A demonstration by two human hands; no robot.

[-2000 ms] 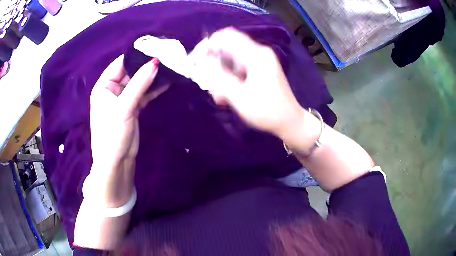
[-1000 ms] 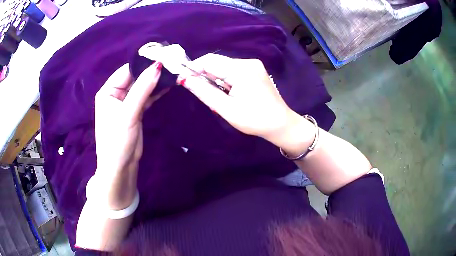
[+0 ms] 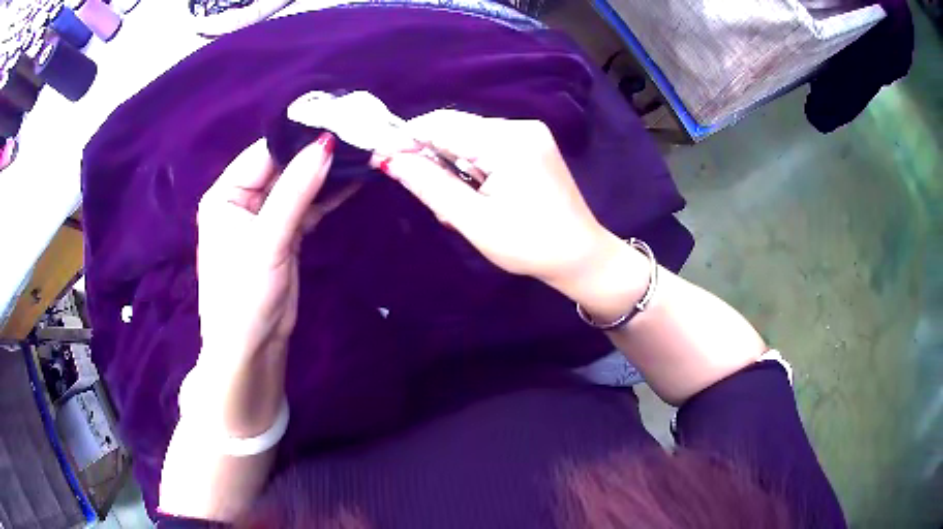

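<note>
A deep-purple garment lies over the lap and the table's edge. A small white cloth piece stands up from it between my hands. My left hand pinches a fold of the purple garment between thumb and fingers, just below the white cloth. My right hand is closed around small dark metal snips, with its fingertips at the white cloth's right end. The snips' tips are hidden or too small to make out.
Thread spools stand on the white table at the upper left. A grey cloth-lined, blue-edged bin is at the upper right. Small white scraps lie on the purple cloth. Green floor shows at the right.
My right hand was blurred and higher, over the white cloth. It has come down, and its fingertips are now at the cloth's right end. My left hand has shifted slightly right.
</note>
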